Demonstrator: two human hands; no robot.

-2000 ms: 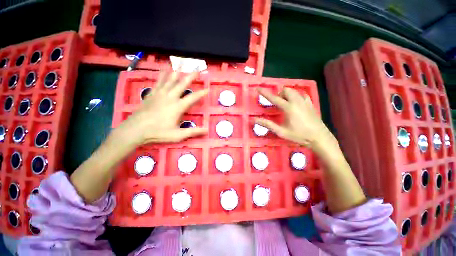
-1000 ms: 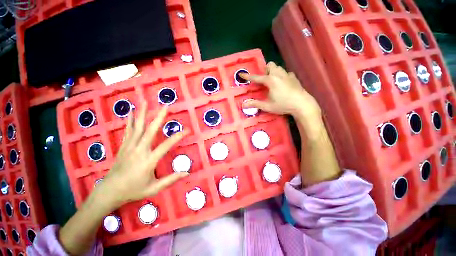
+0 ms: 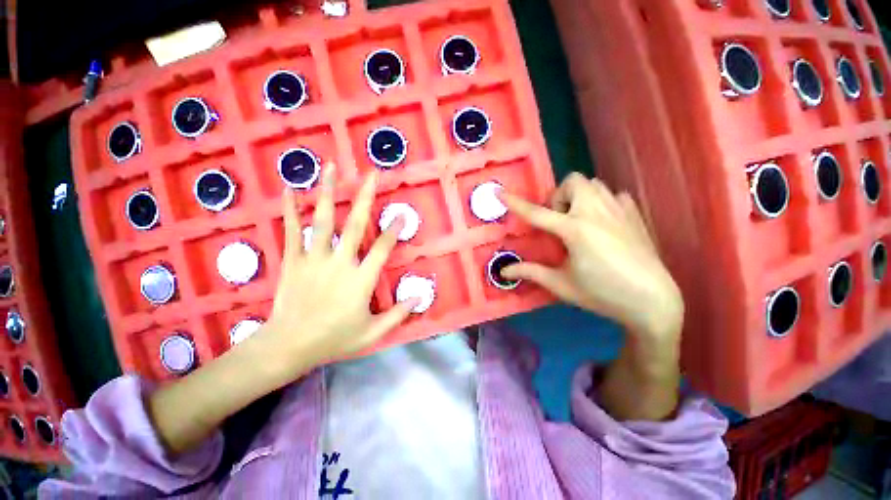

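The working coral-red foam tray [image 3: 220, 145] lies tilted in front of me, with one round watch unit per pocket. The two far rows show dark faces, such as one watch unit [image 3: 284, 90]. Most faces in the two near rows are white, such as another watch unit [image 3: 237, 262]. My left hand [image 3: 327, 283] is spread over the near rows, with thumb and index finger on two white faces. My right hand [image 3: 601, 249] has its index finger at a white face and its thumb on a dark face in the nearest right pocket. Neither hand grips anything.
Stacked foam trays [image 3: 650, 195] with mostly dark watches stand at the right. Another foam tray [image 3: 29, 195] is at the left edge. A black tray [image 3: 107, 29], paper slip [image 3: 186, 42] and marker pen [image 3: 93, 80] lie at the back left. A small shiny scrap [image 3: 60, 195] lies on green.
The view has shifted, so the working tray sits higher. Both hands have moved to nearer rows. Several faces in the second row turned from white to dark, and one near right face is now dark.
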